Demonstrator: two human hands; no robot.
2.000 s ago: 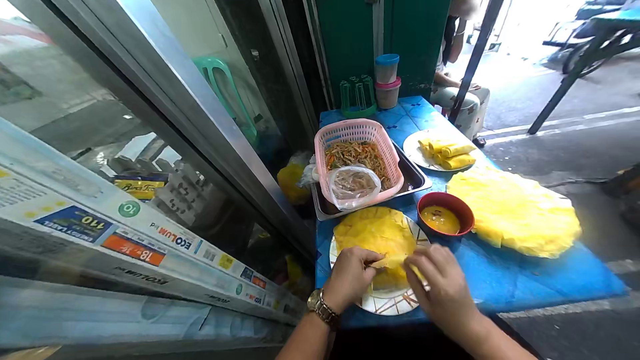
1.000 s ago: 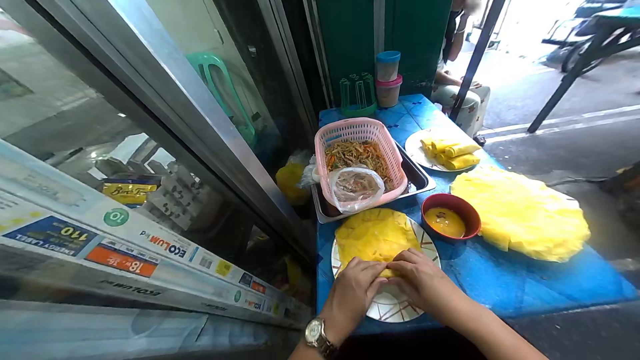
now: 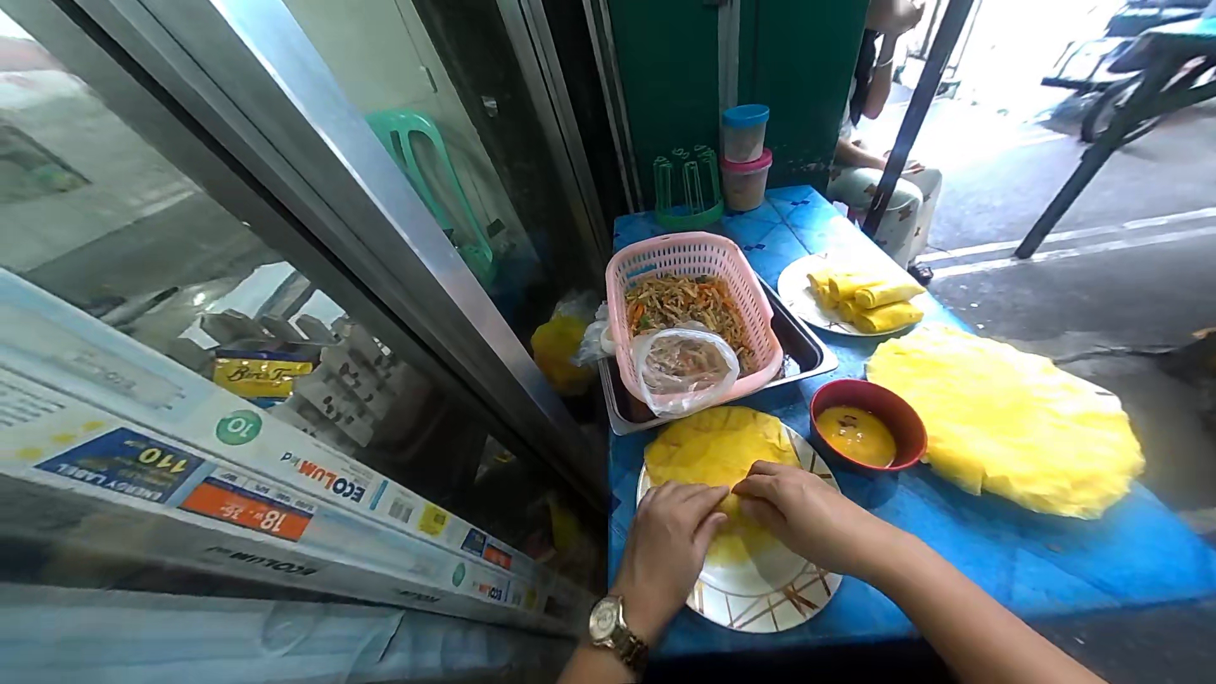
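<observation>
A round yellow wrapper [image 3: 717, 442] lies on a white plate with brown lines [image 3: 760, 608]. My left hand [image 3: 674, 527], with a wristwatch above it, and my right hand [image 3: 793, 503] meet at the wrapper's near part, fingertips pinching its edge; what lies under the fingers is hidden. Beyond the plate, a pink plastic basket [image 3: 617, 285] holds shredded vegetable filling [image 3: 689, 304] and a clear plastic bag of filling [image 3: 686, 366]. To the right stand a red bowl of yellow liquid [image 3: 857, 435] and a broad stack of yellow wrappers [image 3: 1016, 418]. Rolled yellow wraps [image 3: 869, 290] rest on another plate.
The basket sits in a metal tray [image 3: 822, 361] on a blue-covered table [image 3: 1007, 560]. Lidded containers [image 3: 746, 157] and a green rack [image 3: 686, 195] stand at the far end. Glass panels with a metal frame flank the left. A seated person [image 3: 888, 190] is beyond the table.
Two seconds ago my right hand was raised slightly off the wrapper with fingers spread; now both hands are close together on the wrapper's near part.
</observation>
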